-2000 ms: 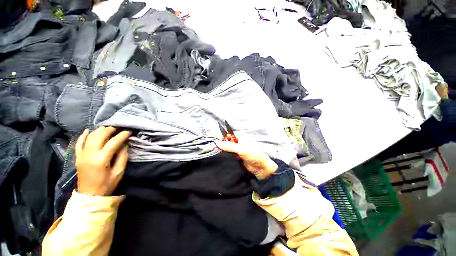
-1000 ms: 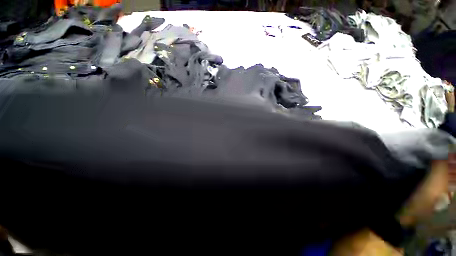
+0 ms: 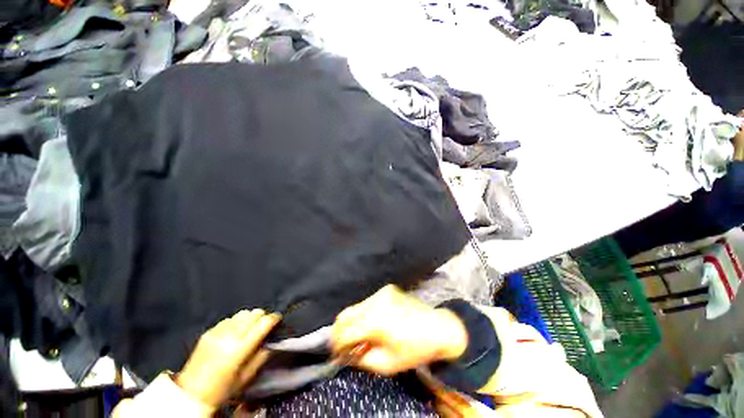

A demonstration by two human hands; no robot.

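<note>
The black panel (image 3: pixel 261 180) of the garment lies spread over the table's near part, with grey denim showing at its left and right edges. My left hand (image 3: pixel 231 353) is at the panel's near edge, its fingers on the cloth. My right hand (image 3: pixel 398 333) pinches the near edge, where a grey fold shows between the hands. A small orange-red bit shows at my right fingers; I cannot tell whether it is the snips. Both hands are slightly blurred.
Dark denim garments (image 3: pixel 81 49) are heaped at the left and ahead. Pale garments (image 3: pixel 628 98) lie on the white table (image 3: pixel 563 184) at the right, where another person's arm shows. A green basket (image 3: pixel 608 326) stands below the table edge beside a blue bin (image 3: pixel 524 304).
The garment was grey side up with black cloth near me, then swung up in a blur. Now the black panel lies spread out, and my hands are lower, at its near edge.
</note>
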